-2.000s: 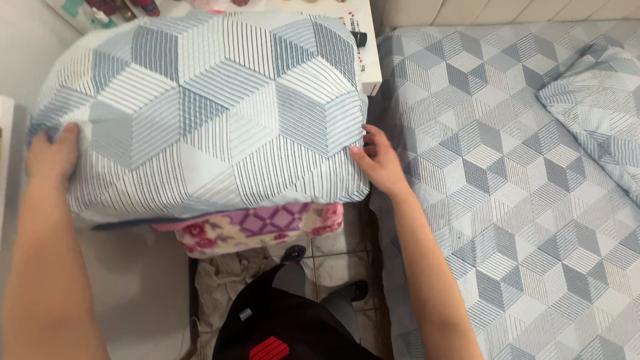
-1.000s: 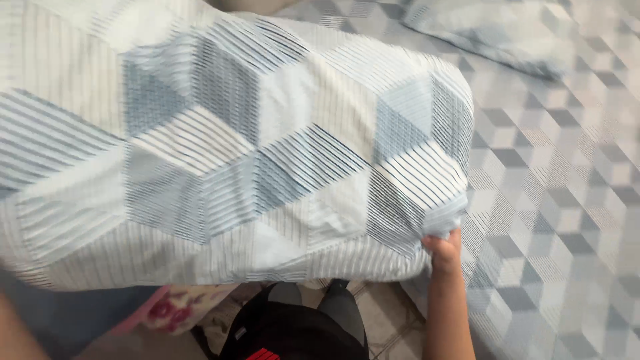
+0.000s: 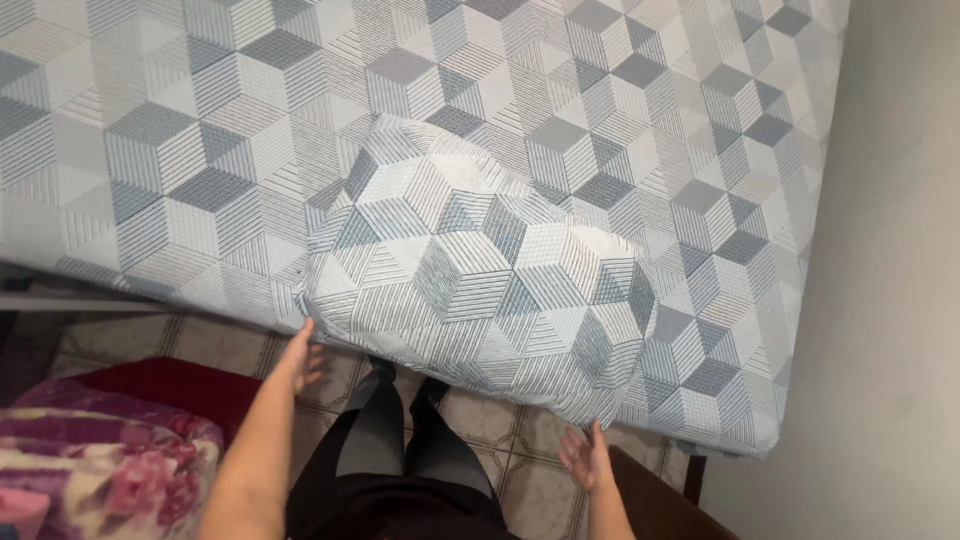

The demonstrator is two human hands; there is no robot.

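Note:
A pillow (image 3: 487,277) in a blue, grey and white geometric case lies on the bed's near edge, on a sheet (image 3: 225,150) with a similar hexagon pattern. Just below the pillow's left corner is my left hand (image 3: 302,360), fingers apart, with nothing in its grasp. Near the lower right corner of the pillow, my right hand (image 3: 586,456) is spread, palm turned inward; its fingertips are at or close to the fabric, and whether they touch it I cannot tell.
Folded floral blankets (image 3: 142,465) and a dark red cloth (image 3: 180,390) are at the lower left. A wall (image 3: 877,300) runs along the right. Under the bed edge show floor tiles (image 3: 480,420), with a brown object (image 3: 652,502) at the lower right.
The view has swung toward the bed. My hands held a pillow at its sides two seconds ago; now a pillow lies on the bed's near edge and both hands are free of it.

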